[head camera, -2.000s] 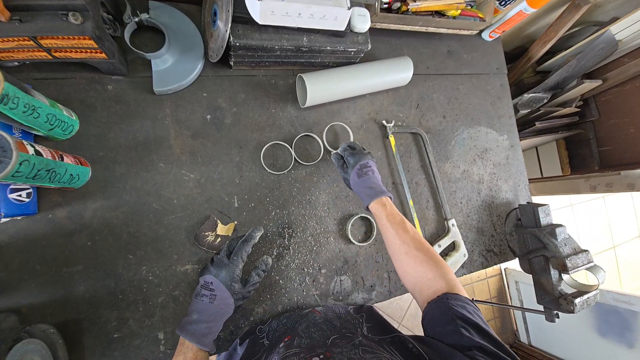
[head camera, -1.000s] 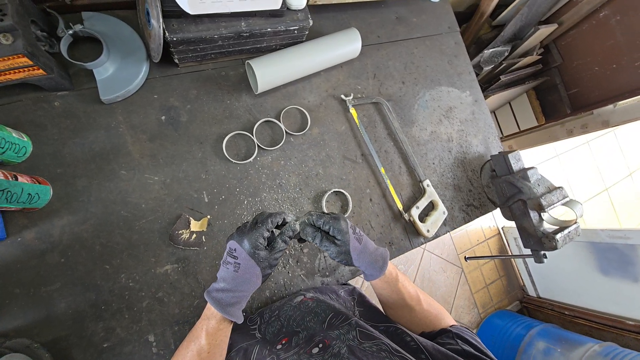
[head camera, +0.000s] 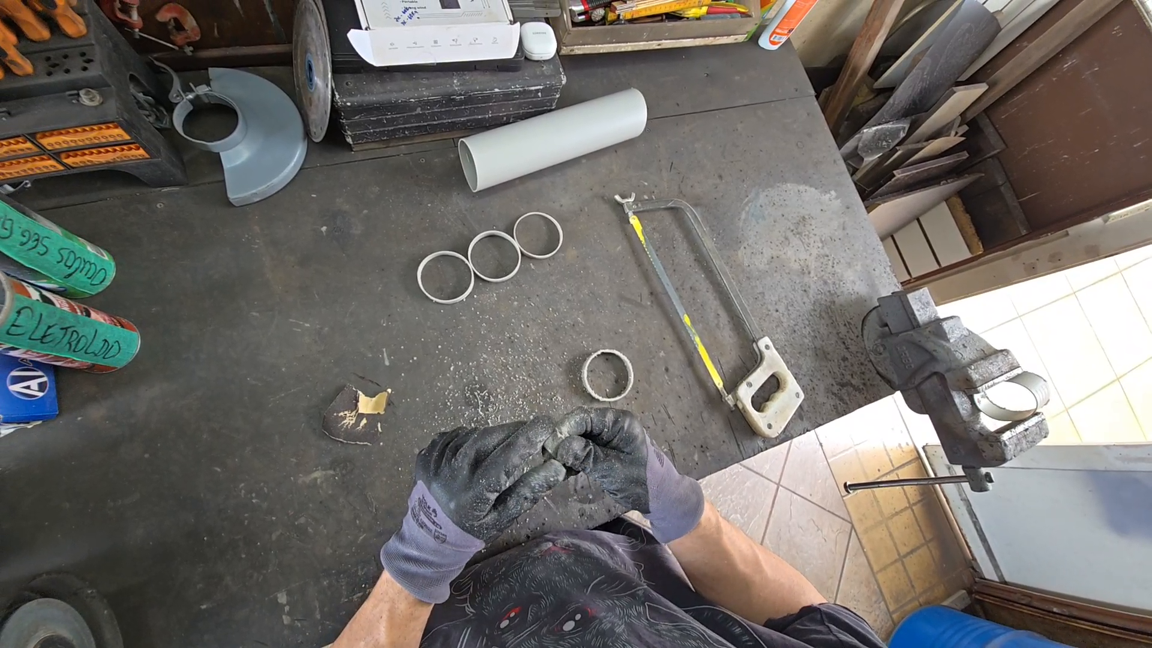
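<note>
In the head view my left hand (head camera: 490, 472) and my right hand (head camera: 607, 459), both in grey and black coated work gloves, meet at the fingertips over the bench's near edge. Their fingers are bent, and whether anything is between them is hidden. Just beyond my right hand lies a thick-looking, rough-edged pale ring (head camera: 607, 352). Farther off, three thin plastic rings (head camera: 445, 300) (head camera: 494, 280) (head camera: 538, 257) form a slanting row. Behind them lies a grey plastic pipe (head camera: 558, 137). A hacksaw (head camera: 723, 261) with a pale handle rests to the right.
A bench vise (head camera: 958, 378) at the right edge holds a pipe piece (head camera: 1028, 392). A worn sandpaper scrap (head camera: 349, 416) lies left of my hands, amid pale shavings. Spray cans (head camera: 76, 335) are at left; a grinder guard (head camera: 261, 135), dark stacked cases (head camera: 441, 101) and a tool tray (head camera: 661, 34) stand behind.
My right hand has left the far end of the ring row and come back toward my body. My left hand has moved right, its spread fingers now bent against my right hand's. The rings stay in place.
</note>
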